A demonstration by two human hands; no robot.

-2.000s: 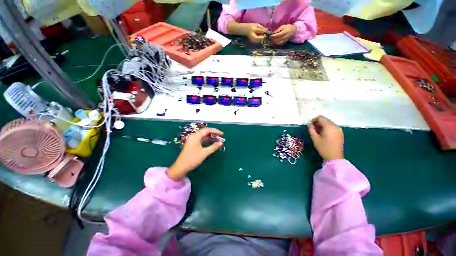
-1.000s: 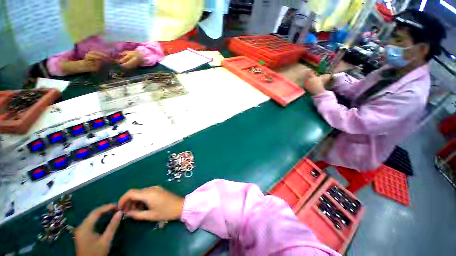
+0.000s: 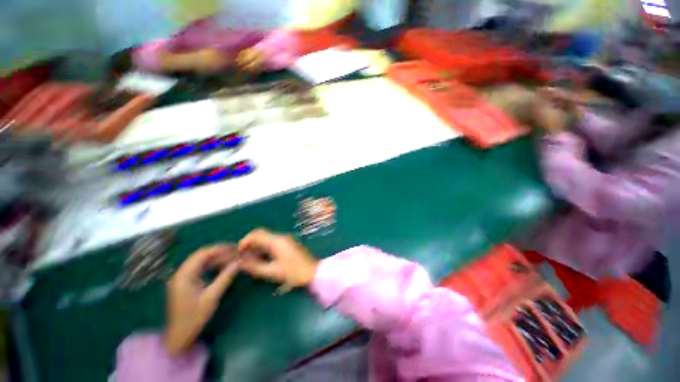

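The frame is blurred by motion. My left hand (image 3: 195,287) and my right hand (image 3: 277,259) meet at the fingertips over the green bench mat, thumb and finger pinched on each. Whatever is between the fingertips is too small and blurred to make out. The left pile of ring parts (image 3: 149,257) lies just left of my left hand. The right pile of ring parts (image 3: 316,215) lies beyond my right hand. A few pale specks of the tiny fittings (image 3: 282,289) show just below my right hand.
Two rows of display modules (image 3: 186,183) stand on the white board (image 3: 373,134). An orange-red tray (image 3: 466,104) lies at the far right; others (image 3: 514,298) are at lower right. A person in pink (image 3: 596,179) is at right, another across the bench.
Two seconds ago my hands were apart; one second ago they had met at the fingertips, and they still meet. The view has swung right, then slightly back left.
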